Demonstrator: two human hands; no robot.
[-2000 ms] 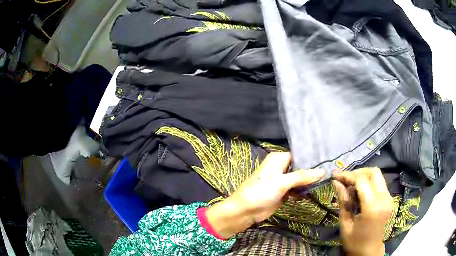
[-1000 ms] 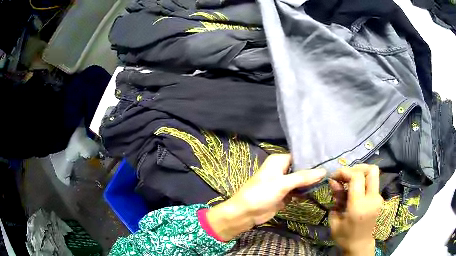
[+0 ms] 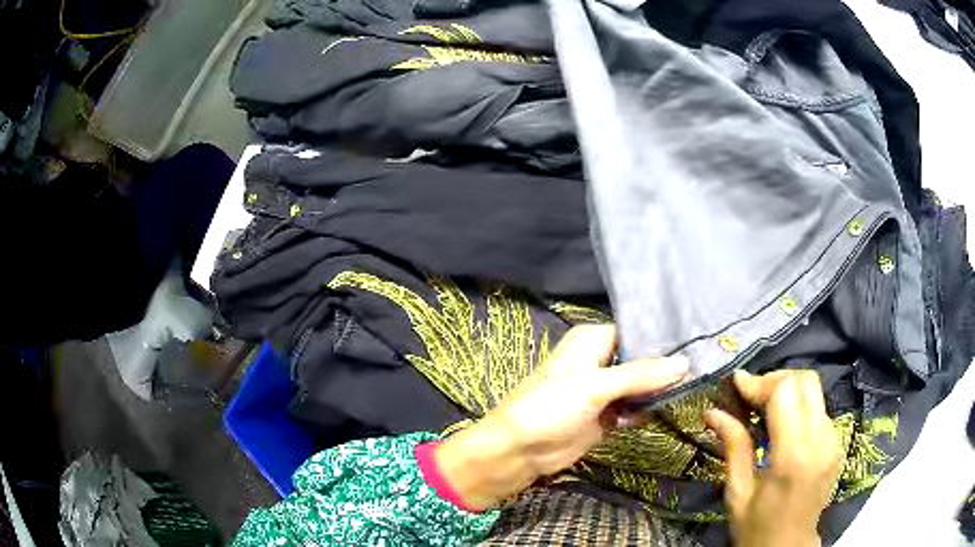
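A denim jacket [image 3: 695, 203] lies spread with its pale grey inside up. Its front placket [image 3: 789, 306] runs along the lower right edge with several metal buttons. My left hand [image 3: 567, 411] pinches the lower end of the placket between thumb and fingers. My right hand [image 3: 786, 443] is just right of it, curled, thumb and index fingertip apart, below the placket edge. A small blue bit of the thread snips [image 3: 761, 454] shows between its fingers; the rest is hidden. Yellow embroidery [image 3: 470, 337] shows on the dark garment beneath.
Dark garments [image 3: 428, 208] are piled at left and behind on a white table [image 3: 227, 230]. A blue bin [image 3: 262, 417] stands below the table at left. A grey-beige plastic tub [image 3: 176, 75] is at upper left. A dark-clothed person [image 3: 118, 246], partly seen, is at left.
My right hand has moved off the placket edge, first down and left, then back right, and its fingers have opened somewhat. My left hand keeps its pinch.
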